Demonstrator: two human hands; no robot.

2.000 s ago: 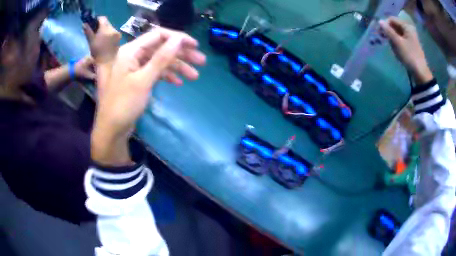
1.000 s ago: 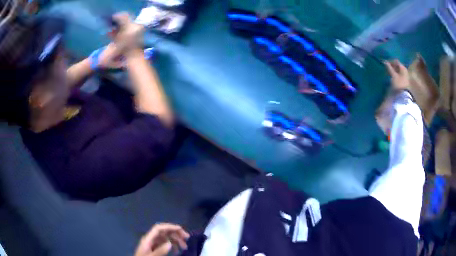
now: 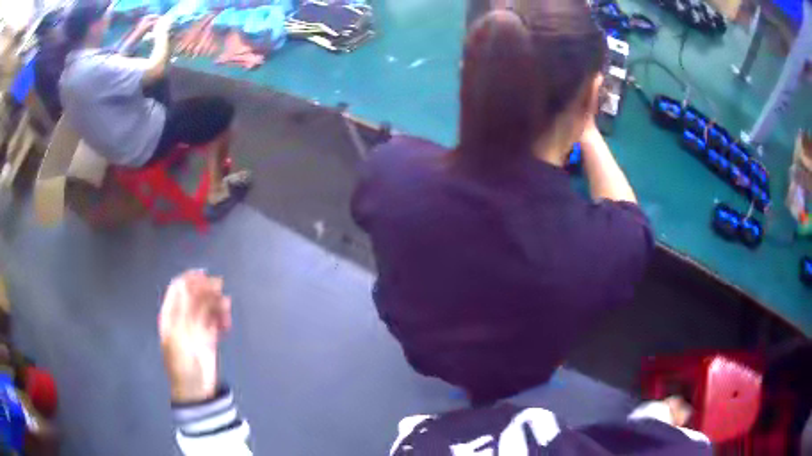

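My left hand (image 3: pixel 194 329) is raised over the grey floor at the lower left, blurred, fingers loosely bent, with nothing seen in it. My right hand (image 3: pixel 678 411) is small at the lower right, beside a red stool (image 3: pixel 732 399); its fingers are unclear. Black housings with bright blue cells (image 3: pixel 712 147) stand in rows on the green bench (image 3: pixel 427 89) at the right, away from both hands. A pair of housings (image 3: pixel 737 223) sits nearer the bench's front edge. Another is cut off at the right rim.
A seated person in a dark top (image 3: pixel 507 258) is close in front, between me and the bench. Another person in grey (image 3: pixel 111 107) sits on a red stool at the upper left, beside a cardboard box (image 3: pixel 58 174). The bench edge runs diagonally to the lower right.
The view has swung left and away from the bench, so the housings now lie farther right. My right hand has dropped from above the bench to the lower right. My left hand is raised in view.
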